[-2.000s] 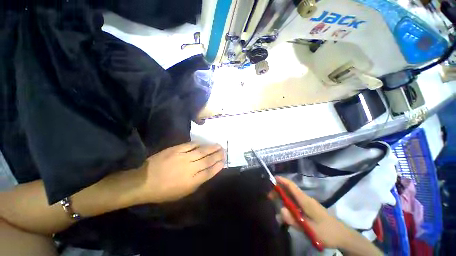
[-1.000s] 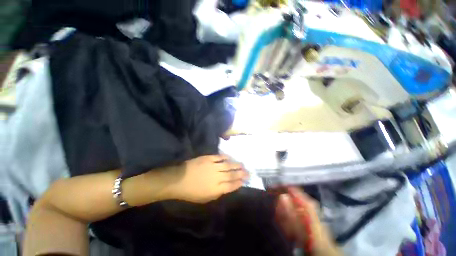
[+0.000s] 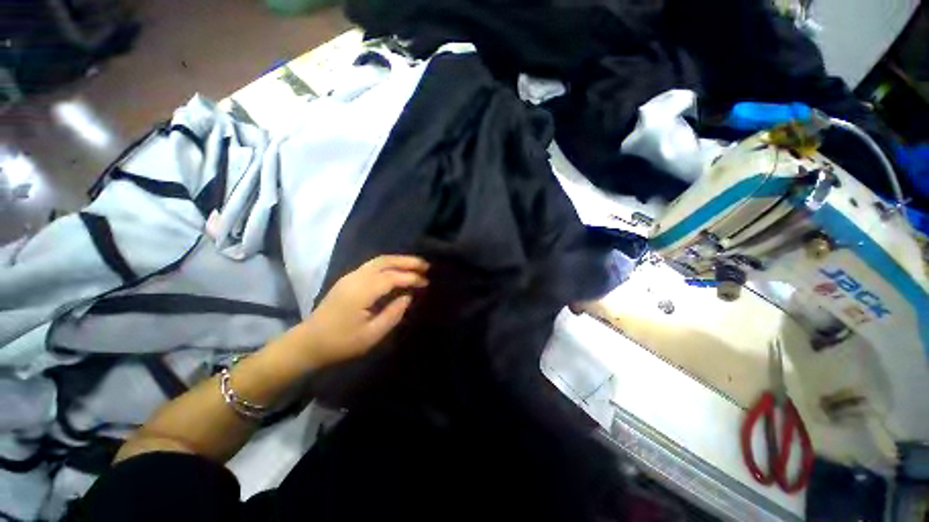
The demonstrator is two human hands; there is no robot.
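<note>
The black fabric [image 3: 438, 194] lies in large folds from the table's left part to the needle area of the white sewing machine [image 3: 815, 245]. Its narrow end is at the bright glare by the presser foot. My left hand [image 3: 362, 311], with a bracelet at the wrist, is on the black fabric near its left edge, fingers slightly bent; whether it grips the cloth is unclear. My right hand is not in view. The red-handled scissors [image 3: 777, 438] lie on the machine bed, blades pointing away.
Light grey fabric with black strips [image 3: 153, 275] is heaped at left. More black cloth [image 3: 652, 61] is piled behind the machine. The ruler strip [image 3: 672, 464] runs along the table's front edge. A dark pad [image 3: 845, 497] is at lower right.
The view has swung left. The scissors have left my right hand and now lie on the machine bed. My left hand has moved from the table's front edge leftward onto the black fabric.
</note>
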